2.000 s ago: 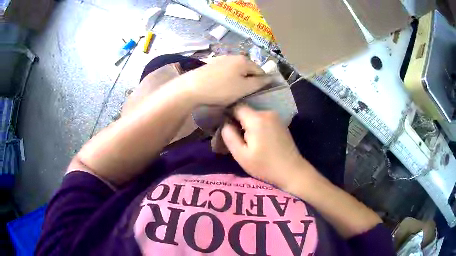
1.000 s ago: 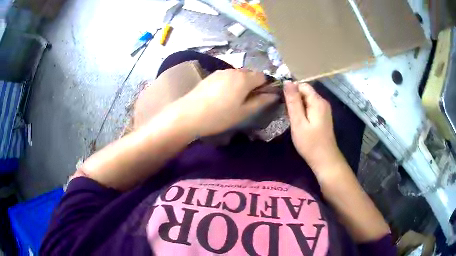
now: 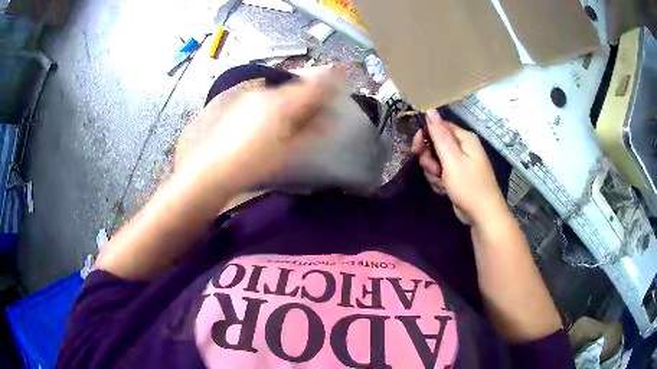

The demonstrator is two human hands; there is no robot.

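Observation:
My left hand [image 3: 306,119] is blurred and holds a blurred grayish cut panel [image 3: 349,148] over my lap. My right hand [image 3: 457,162] is at the lower corner of the brown panels [image 3: 439,54] on the tabletop, its fingertips at that corner. A small dark tool shows between its curled fingers; most of it is hidden, and its shape is unclear. Another pale brown panel lies on my left thigh, mostly behind my left forearm.
The white machine table [image 3: 529,108] has a measuring strip along its edge. A cream machine body [image 3: 623,108] stands at right. White scraps [image 3: 319,31], a yellow piece [image 3: 217,42] and a blue-handled object [image 3: 189,47] lie on the floor. A blue container [image 3: 47,317] is lower left.
My left hand has moved left, away from the table corner, with the grayish panel. My right hand has stayed near the corner since one second ago, its fingers now more curled.

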